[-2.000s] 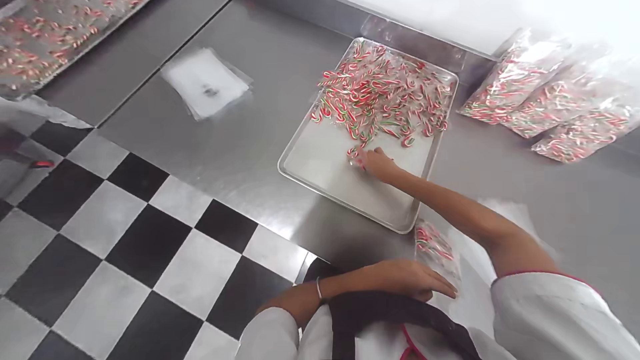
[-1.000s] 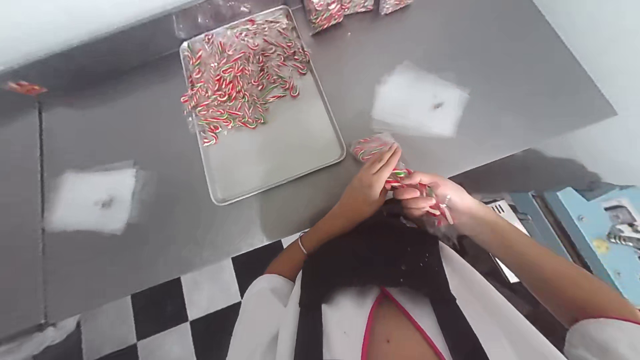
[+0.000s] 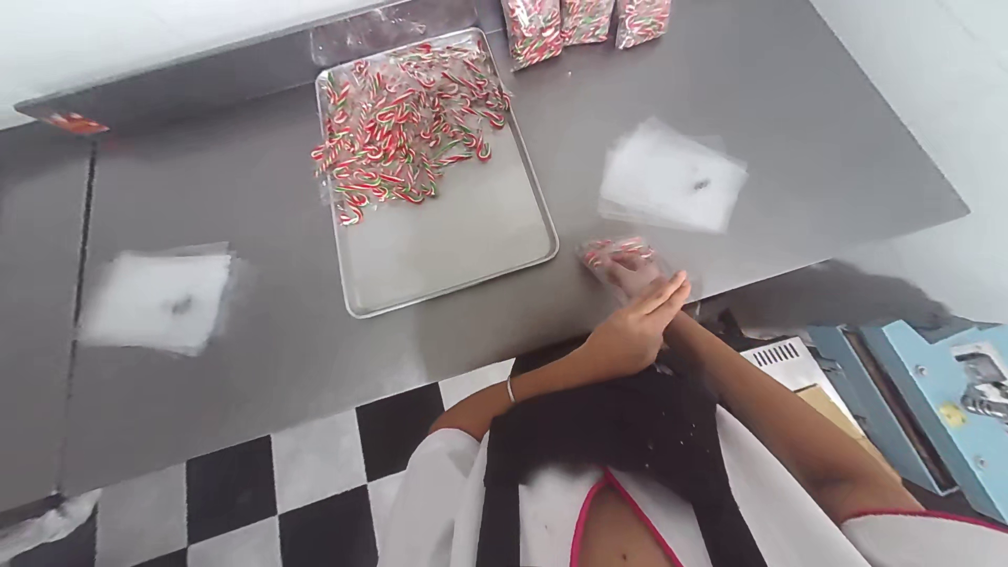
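Note:
Wrapped red, white and green candy canes point(image 3: 402, 118) are heaped over the upper and left part of a metal sheet tray point(image 3: 449, 287). Near the table's front edge lies a clear plastic bag point(image 3: 606, 252) with some candy canes at its far end. My right hand point(image 3: 636, 276) is inside this bag, seen blurred through the film; whether its fingers hold a candy cane is unclear. My left hand point(image 3: 638, 327) lies across the bag's mouth at my right wrist, its fingers closed on the film there.
Flat clear bags lie in one stack point(image 3: 673, 179) right of the tray and another point(image 3: 161, 299) at the left. Several filled bags of candy canes point(image 3: 534, 31) stand at the back. Below the table at the right is a light blue machine point(image 3: 929, 394). The steel table point(image 3: 268, 370) has a raised back edge.
My right hand was at the candy canes on the tray, then held several candy canes beside the bag; now it is inside the bag. The view has swung to the right.

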